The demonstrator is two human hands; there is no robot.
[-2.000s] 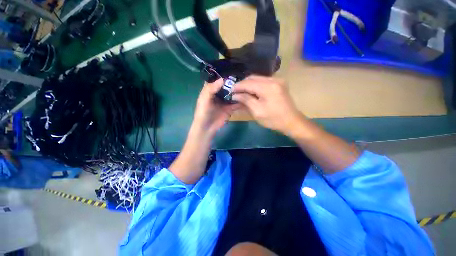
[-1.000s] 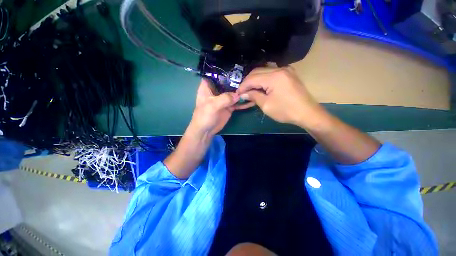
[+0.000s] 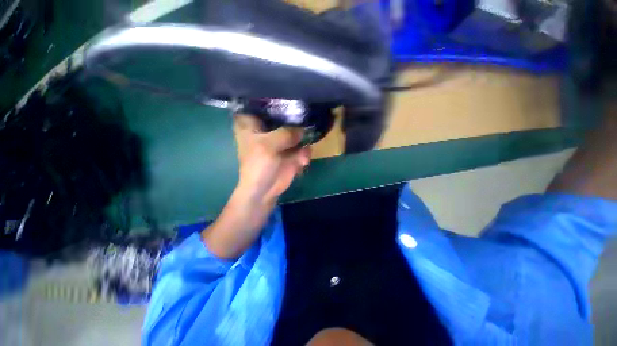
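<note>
The black headset (image 3: 298, 57) is blurred in front of me, with its silver-grey hoop (image 3: 230, 37) arching across it. My left hand (image 3: 267, 152) is shut on the headset's ear cup (image 3: 287, 115), from below. A pale, shiny part shows at the cup, too blurred to make out. My right arm reaches to the right edge, where the wrist or hand (image 3: 599, 159) is blurred and partly cut off. A dark, blurred shape (image 3: 595, 57) stands above it; I cannot tell if it is held.
A tan work mat (image 3: 473, 101) lies on the green bench (image 3: 183, 162). A blue tray (image 3: 467, 51) is behind it at the upper right. A black cable pile (image 3: 67, 162) is on the left, with white strands (image 3: 125, 270) below the bench edge.
My right hand has left the ear cup and moved far to the right. My left hand still holds the cup. The headset and its hoop have turned and now lie more across the view.
</note>
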